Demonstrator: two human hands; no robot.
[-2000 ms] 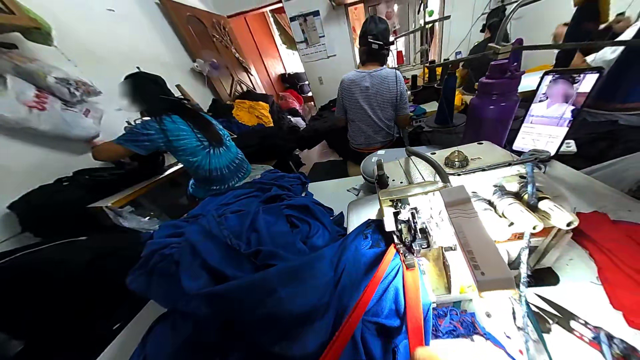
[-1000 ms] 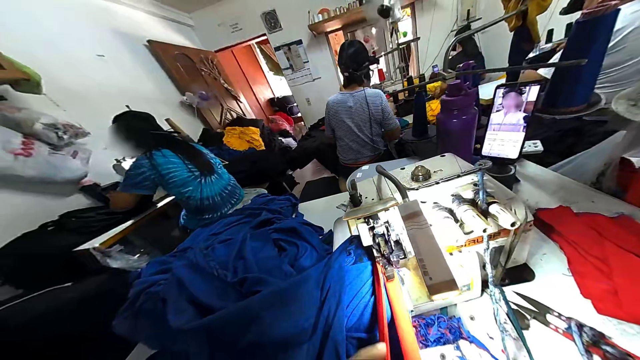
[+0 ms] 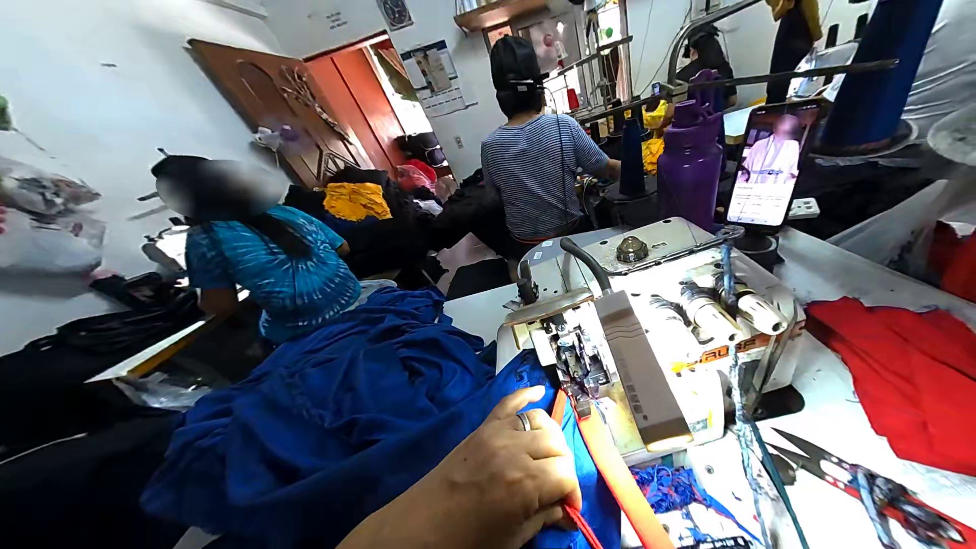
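Observation:
My left hand (image 3: 507,465), with a ring on one finger, lies on blue fabric (image 3: 343,404) just in front of the presser foot of an overlock sewing machine (image 3: 633,305). Its fingers are curled on the fabric edge and a thin red strip. A wider orange-red strip (image 3: 621,476) runs from the presser foot down to the bottom edge, right of the hand. The blue fabric is heaped left of the machine. My right hand is out of view.
Scissors (image 3: 846,473) with wrapped handles lie at the lower right, below red fabric (image 3: 900,381). A purple bottle (image 3: 690,160) and a propped phone (image 3: 770,164) stand behind the machine. Several people sit beyond, one in a striped shirt (image 3: 534,175).
My left hand has come into full view at the presser foot; one second ago only fingertips showed at the bottom edge. The view has shifted somewhat.

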